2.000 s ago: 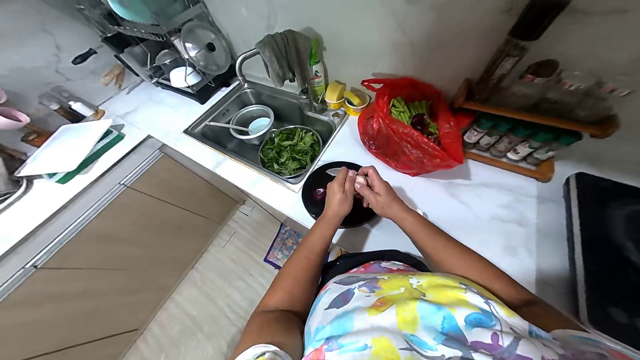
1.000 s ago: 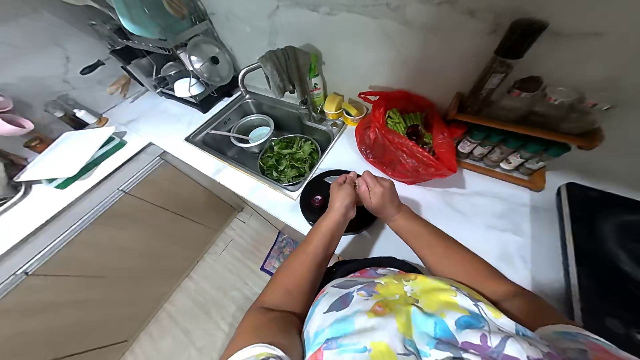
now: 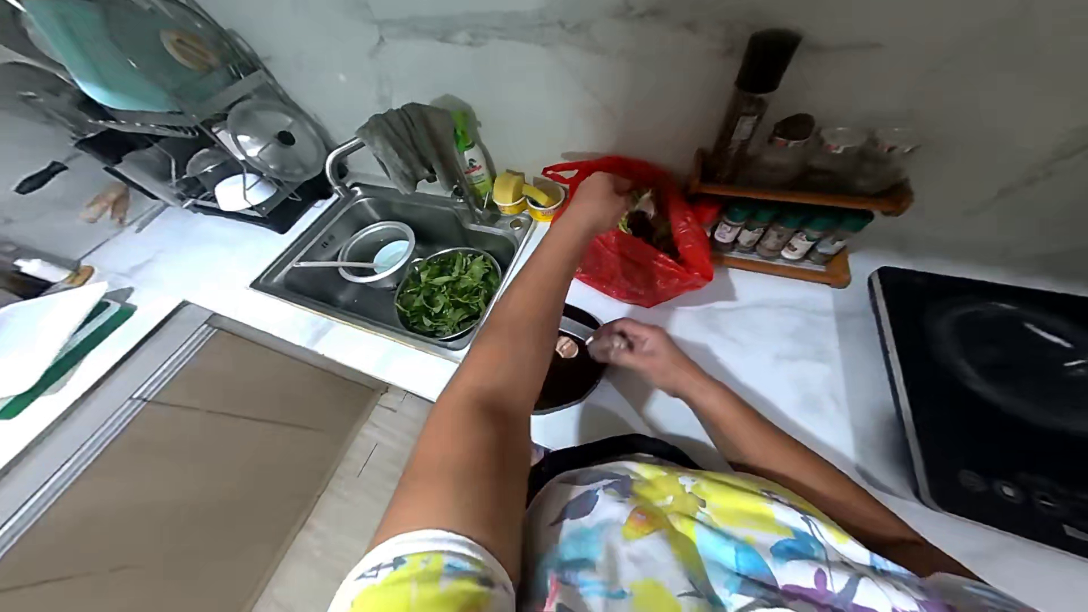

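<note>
My left hand (image 3: 602,202) reaches into the red plastic bag (image 3: 650,265), its fingers partly hidden among dark and green produce (image 3: 648,228). Below it, my right hand (image 3: 633,348) is closed at the right rim of a black bowl (image 3: 568,382), around what looks like the handle of a small knife (image 3: 580,328); the grip is blurred. A pale, pinkish piece (image 3: 567,347), perhaps a peeled shallot or garlic, lies in the bowl beside the blade. My left forearm covers the bowl's left side.
Left of the bag, the sink (image 3: 319,293) holds a pot of leafy greens (image 3: 449,293) and a strainer-like bowl (image 3: 378,253). A wooden spice rack (image 3: 782,268) stands behind; an induction cooktop (image 3: 994,399) is at right. A dish rack (image 3: 191,178) and green board (image 3: 68,361) are at left.
My hands were together over the black bowl; now they are apart. My left hand has moved up and away into the red bag, while my right hand stays by the bowl.
</note>
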